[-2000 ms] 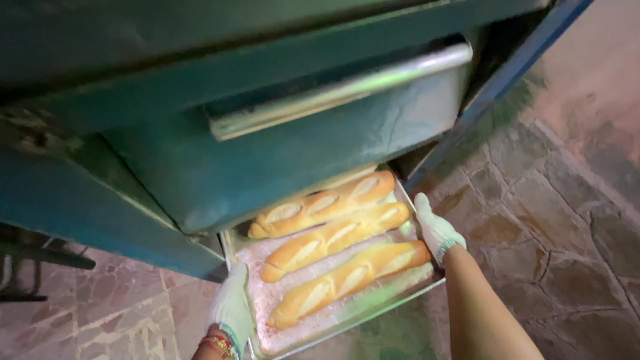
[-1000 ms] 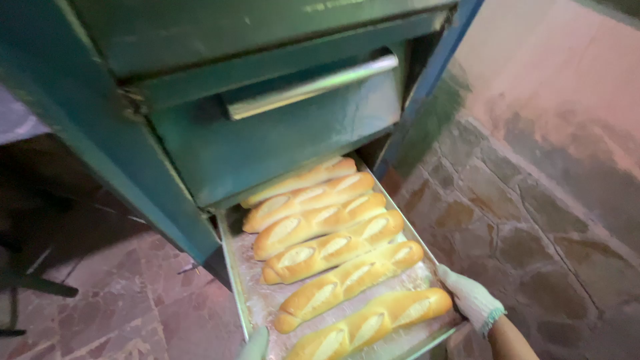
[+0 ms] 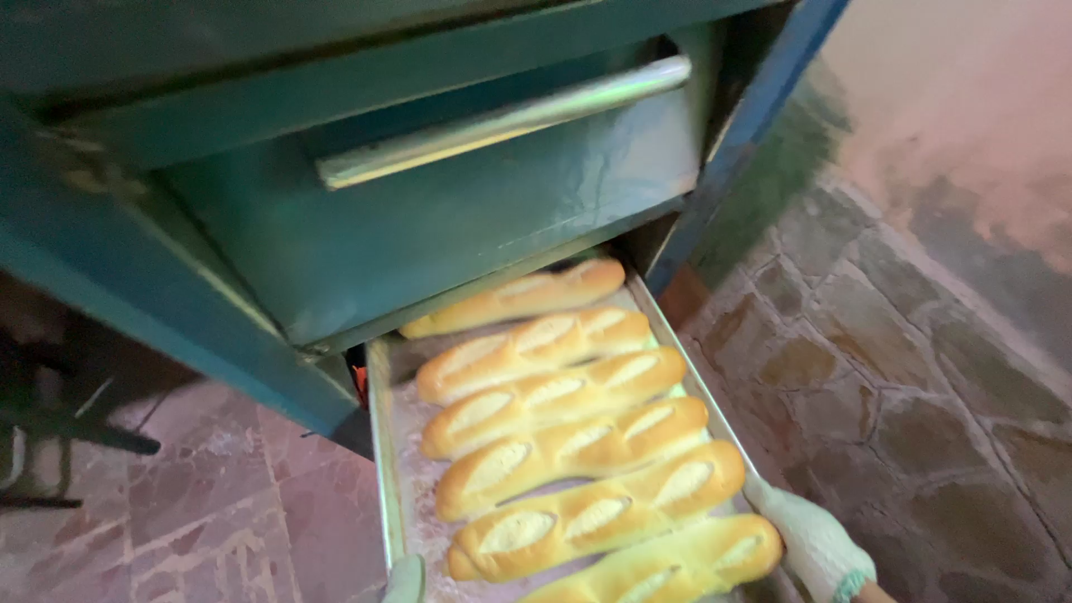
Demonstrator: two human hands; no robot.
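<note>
A metal baking tray [image 3: 389, 469] with several golden, scored bread loaves [image 3: 586, 442] across it slopes out of the slot under a green metal door [image 3: 469, 234]. The rearmost loaf [image 3: 519, 295] lies at the slot's edge, and the tray's far end is hidden inside. My right hand [image 3: 808, 536], in a white knitted glove with a green cuff, grips the tray's right rim near the front loaf. At the bottom edge, only the gloved fingers of my left hand [image 3: 405, 579] show, on the tray's left rim. The tray's near edge is out of frame.
A metal bar handle [image 3: 511, 121] crosses the door. The cabinet's blue-green frame [image 3: 167, 276] stands left of the tray, and its blue right post [image 3: 754, 109] is near a stone-clad wall [image 3: 904, 402]. Dark metal legs [image 3: 75, 431] stand on the tiled floor [image 3: 226, 494] at left.
Two seconds ago only several loaves near the tray's front showed; more of the tray and more loaves are now outside the slot. Both my hands have moved away from the cabinet with the tray.
</note>
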